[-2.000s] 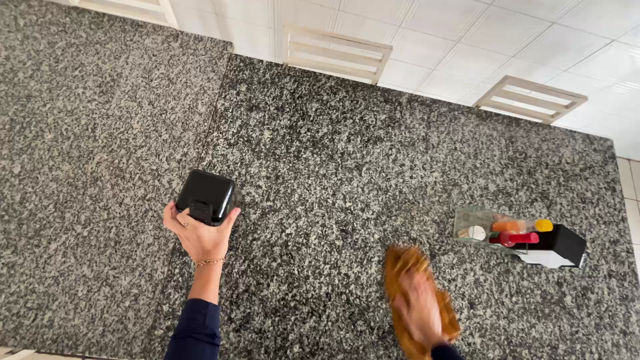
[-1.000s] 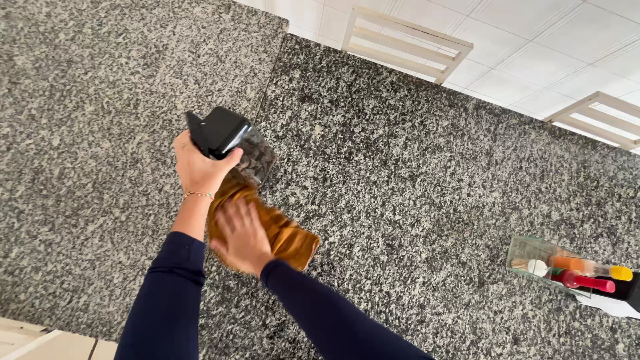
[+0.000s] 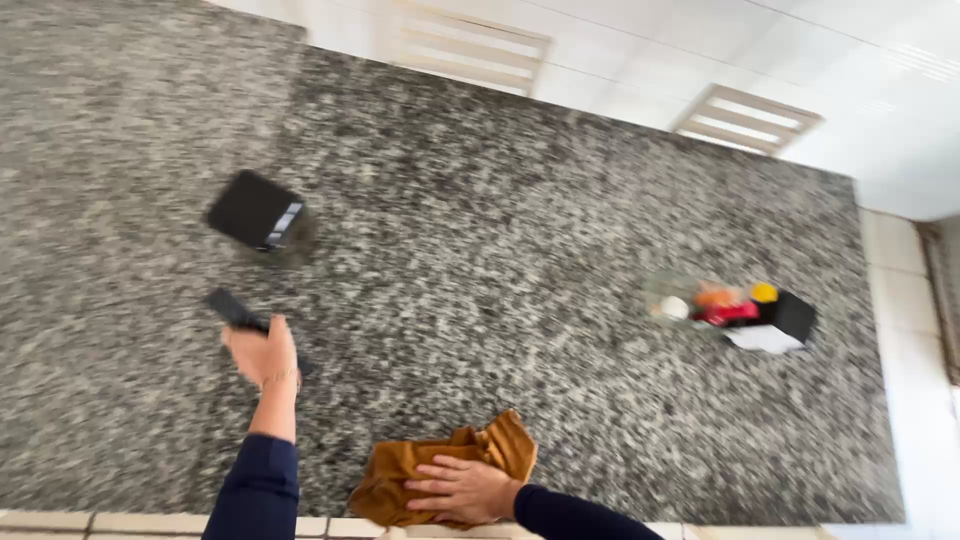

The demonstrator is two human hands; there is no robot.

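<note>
My left hand (image 3: 262, 352) grips a dark, slim, elongated object (image 3: 234, 309), perhaps a remote control, a little above the granite countertop (image 3: 465, 285). Beyond that hand a black, square-topped item (image 3: 255, 210) with small light marks on one edge stands on the stone; motion blur hides its detail. My right hand (image 3: 461, 489) lies flat, fingers spread, on a crumpled orange-brown cloth (image 3: 405, 469) at the near edge of the counter. The palm presses the cloth down rather than gripping it.
Toward the right stand a clear glass container (image 3: 660, 289) with red, orange and yellow items and a black-and-white box-shaped holder (image 3: 793, 319). Pale slatted chair backs (image 3: 742, 120) line the far edge. Tiled floor shows along the near edge.
The black square-topped item was under my left hand and is now let go; that hand holds the slim dark object. My right hand and the cloth have moved to the near edge.
</note>
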